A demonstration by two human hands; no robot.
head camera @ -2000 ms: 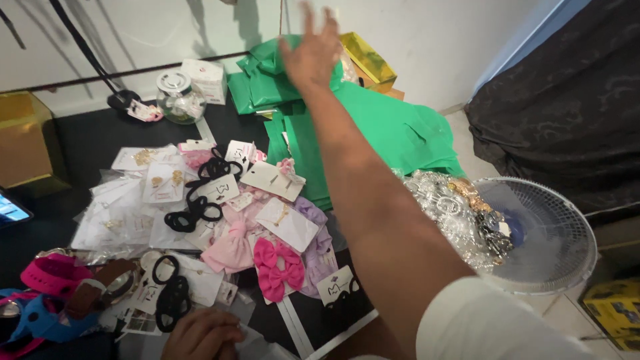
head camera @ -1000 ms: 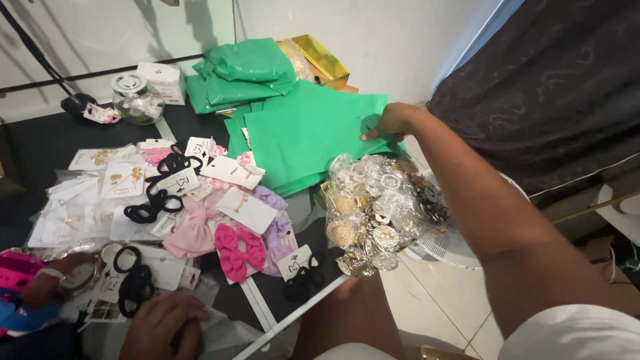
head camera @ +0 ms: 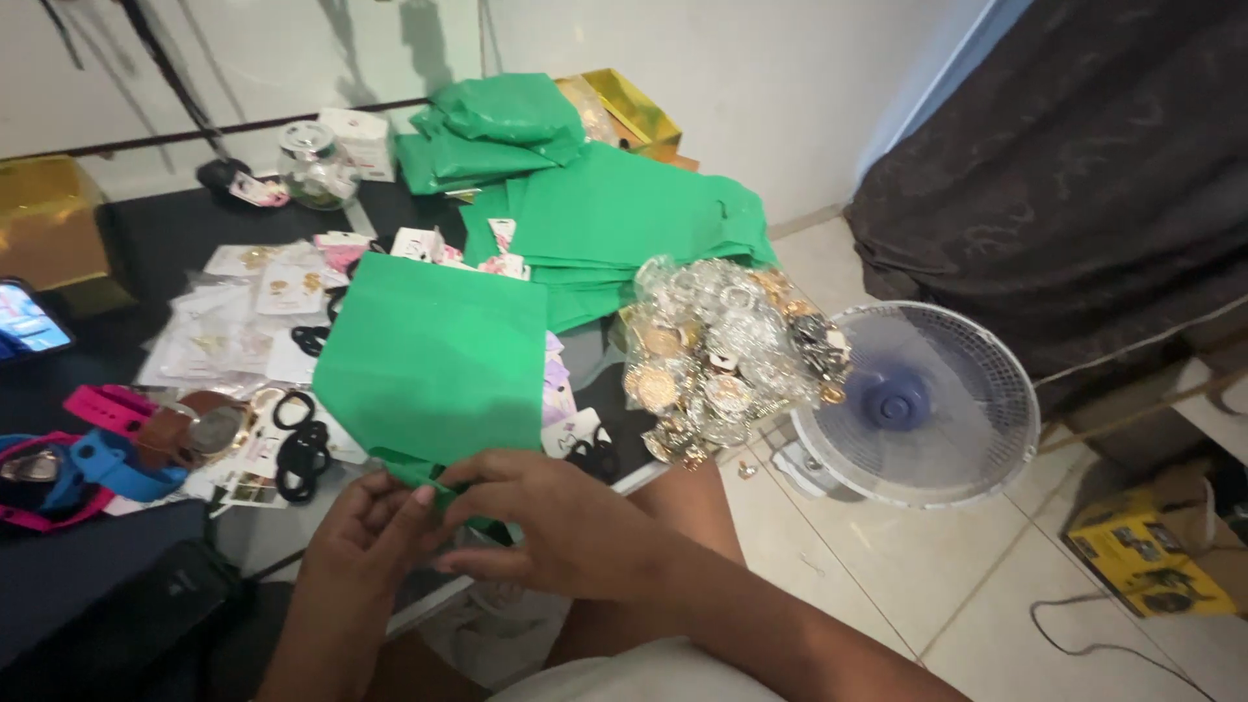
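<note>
A green bag (head camera: 439, 356) lies over the hair accessories, its near edge between my two hands. My left hand (head camera: 375, 531) pinches that edge with thumb and fingers. My right hand (head camera: 546, 526) is close beside it, fingers bent at the same edge; whether they grip it is unclear. Behind is a stack of flat green bags (head camera: 634, 214), with a folded green bundle (head camera: 502, 127) at its back left. Black hair ties (head camera: 302, 458) lie left of the held bag, and carded earrings in clear packets (head camera: 219, 322) lie farther left. A heap of bagged metallic jewelry (head camera: 721, 351) is to the right.
A white fan (head camera: 916, 405) stands on the tiled floor at right, near a dark curtain (head camera: 1033, 166). Colourful wristwatches (head camera: 127, 453), a lit phone (head camera: 29, 322) and a gold box (head camera: 58, 229) are at left. A glass jar (head camera: 317, 171) stands near the wall.
My right hand has come back from the green stack to beside my left hand. A green bag now covers the pink bows and part of the carded accessories, held at its near edge.
</note>
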